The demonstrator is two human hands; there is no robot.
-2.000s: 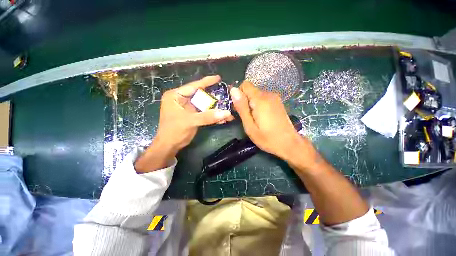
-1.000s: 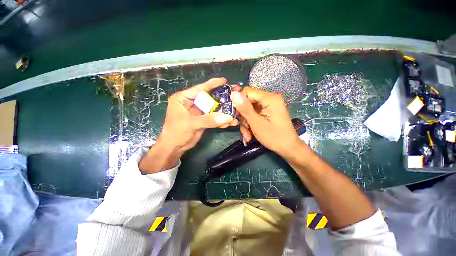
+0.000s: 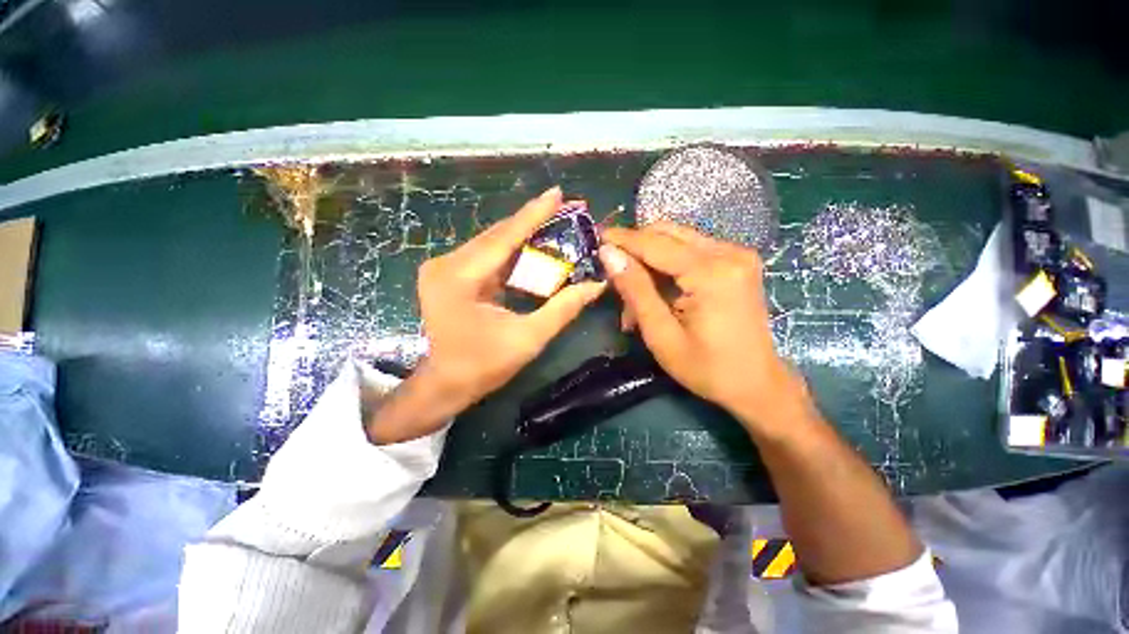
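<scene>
My left hand (image 3: 477,316) holds a small black electronic unit (image 3: 568,242) between thumb and fingers, above the bench. A white block (image 3: 539,271) with a yellow strip sits on the unit's left side. My right hand (image 3: 706,310) touches the unit's right edge with thumb and forefinger; whether a screw or wire is pinched there cannot be made out. The black electric screwdriver (image 3: 582,394) lies on the bench below my hands, its right part hidden by my right hand.
A round disc of screws (image 3: 706,196) lies behind my right hand. Right of it are a loose screw pile (image 3: 867,244), white paper (image 3: 966,310) and a parts tray (image 3: 1108,223) with several units. A pale rail (image 3: 557,133) crosses behind. People's sleeves show at both sides.
The whole scene has shifted slightly down in view. The unit is tilted differently in my left hand, and my right fingers have moved from the curled pose back along its right edge.
</scene>
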